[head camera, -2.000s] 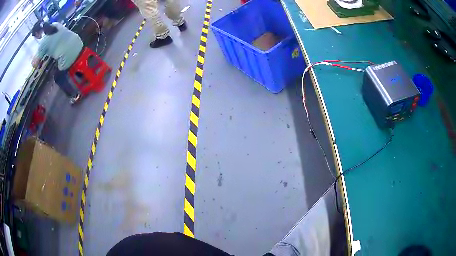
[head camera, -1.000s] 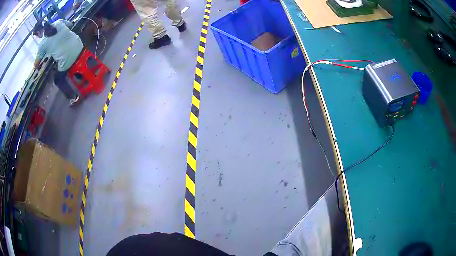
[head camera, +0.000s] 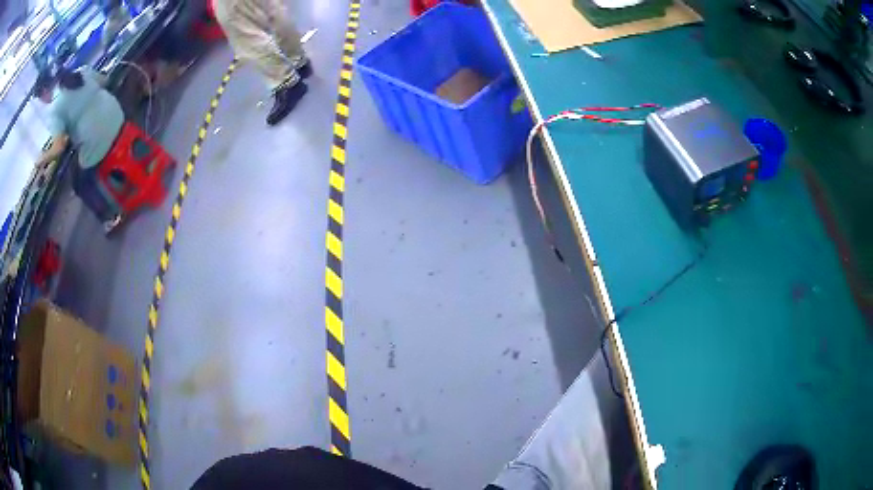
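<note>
Neither of my hands is in the picture. Nearest on the green bench (head camera: 708, 354) stands a small silver-grey box (head camera: 704, 153) with a dark front, a small display and red knobs. Red and white leads and a thin black cable run from it over the bench edge. A bright blue cup (head camera: 768, 144) stands beside it. A round black thing (head camera: 777, 471), perhaps part of a headphone, is cut off by the bottom edge.
A large blue bin (head camera: 450, 105) stands on the floor against the bench. A brown board (head camera: 565, 29) lies at the bench's far end. Black headphones (head camera: 825, 81) are at the upper right. A seated person (head camera: 86, 120), a standing person's legs (head camera: 263, 48) and a carton (head camera: 81, 383) are beyond.
The view has shifted, so the bench and floor things sit further left. More of the round black thing shows at the bottom. The standing person's legs have moved closer together.
</note>
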